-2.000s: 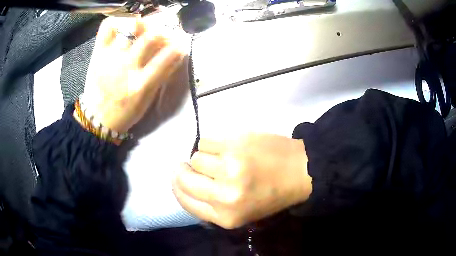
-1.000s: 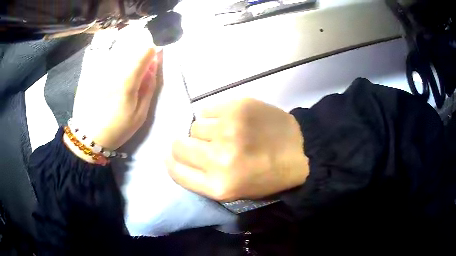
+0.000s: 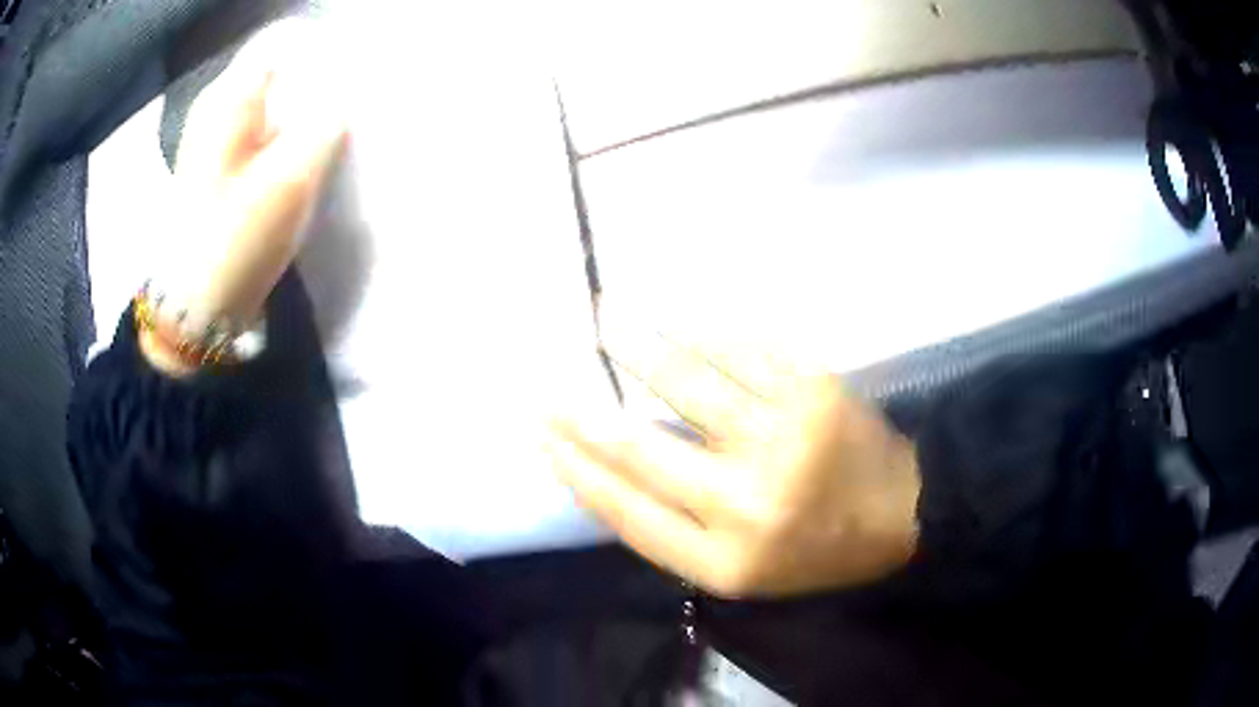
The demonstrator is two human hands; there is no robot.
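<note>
A pale panel (image 3: 463,345), glaring white, lies in front of me with a thin dark line along its right side. My left hand (image 3: 262,180) is at its upper left, blurred and overexposed. Whether its fingers hold the cloth cannot be told. My right hand (image 3: 753,470) is at the panel's lower right edge, fingers spread and bent, blurred. Its fingertips touch or hover over the edge; a grip cannot be made out. The needle area is not visible in the glare at the top.
The machine's beige table (image 3: 773,55) is at the top, with a seam below it. Black looped scissors (image 3: 1176,169) are at the right edge. A grey ruled strip (image 3: 1022,348) runs along the front table edge. Dark grey cloth (image 3: 49,263) is at the far left.
The view has shifted, and the black attachment and the cutter have left it. My left hand has moved left, away from the panel's middle. My right hand has moved right and its fingers have spread.
</note>
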